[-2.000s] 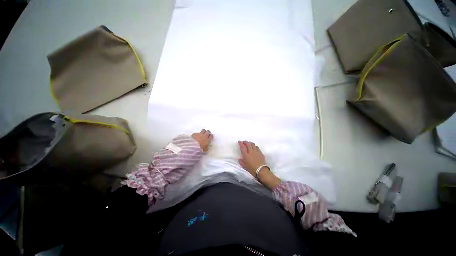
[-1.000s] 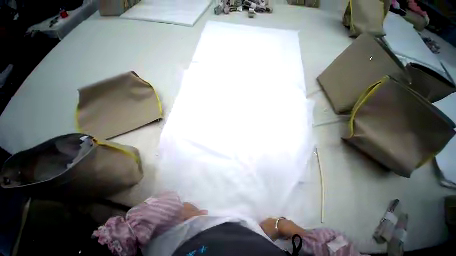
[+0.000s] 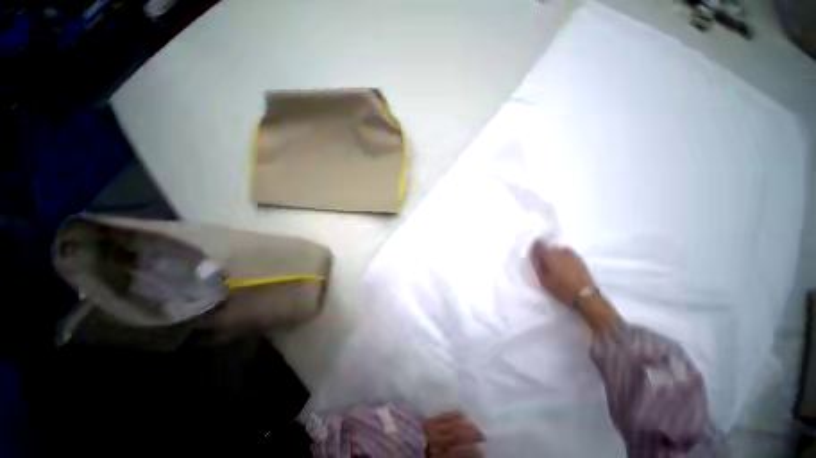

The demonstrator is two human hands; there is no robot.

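A large sheet of white stuffing paper [image 3: 680,179] lies spread over the table in front of me, with creases near my right hand. My right hand [image 3: 559,271] is on the sheet with its fingers bent at a raised fold, which it seems to pinch. The fingertips are blurred. My left hand [image 3: 454,436] lies low in the picture on the near part of the paper, blurred and partly cut off by the bottom edge. Its grip cannot be made out.
A flat beige bag body [image 3: 331,161] with yellow piping lies left of the paper. An open-mouthed bag [image 3: 268,268] lies nearer at the left table edge. Small grey pieces [image 3: 718,15] lie at the far right. A dark-edged item [image 3: 808,358] shows at the right rim.
The view has turned left. My right hand has moved forward from the near edge onto the middle of the paper, which now has a raised fold there. My left hand stays near the front.
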